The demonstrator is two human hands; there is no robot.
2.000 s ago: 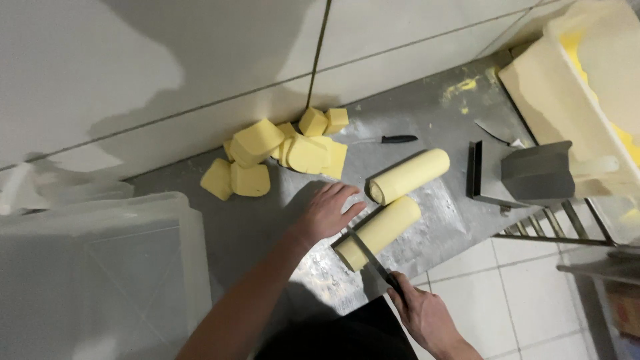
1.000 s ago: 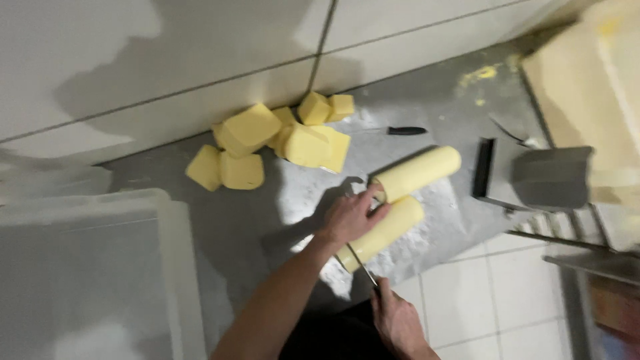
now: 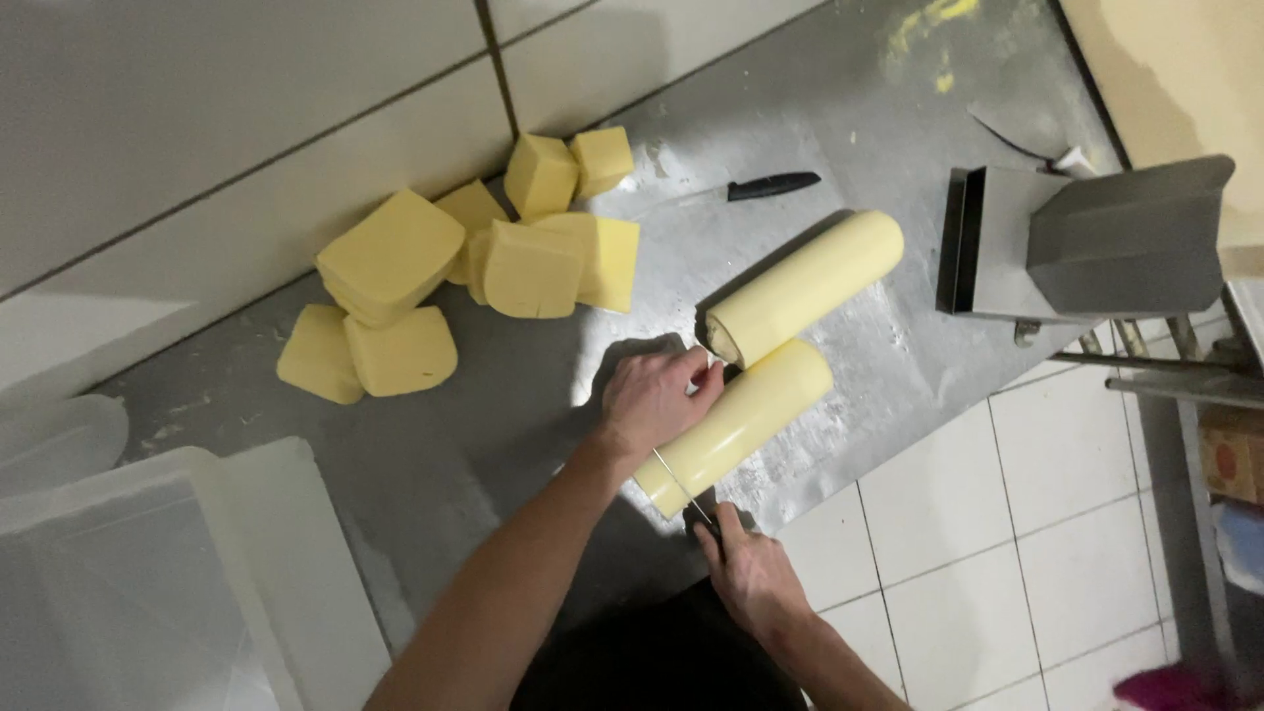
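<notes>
Two pale yellow cylinders, apparently cheese, lie side by side on a grey metal worktop (image 3: 484, 425). My left hand (image 3: 657, 395) rests at the upper left side of the nearer cylinder (image 3: 760, 415), close to the end of the farther cylinder (image 3: 810, 281); whether its fingers grip anything is unclear. My right hand (image 3: 755, 568) holds a knife (image 3: 683, 486) whose thin blade lies across the lower left end of the nearer cylinder. Several yellow blocks and slices (image 3: 390, 252) are piled by the wall. A second knife with a black handle (image 3: 775, 186) lies beyond the cylinders.
A translucent plastic container (image 3: 326, 563) stands at the lower left. At the right, a grey metal device (image 3: 1126, 237) is near the worktop's edge, with a cable behind it. A tiled wall (image 3: 296, 188) borders the far side; metal rails (image 3: 1175, 385) are at the right.
My left hand has moved up along the nearer cylinder, away from its cut end, since two seconds ago. The view has come nearer to the worktop.
</notes>
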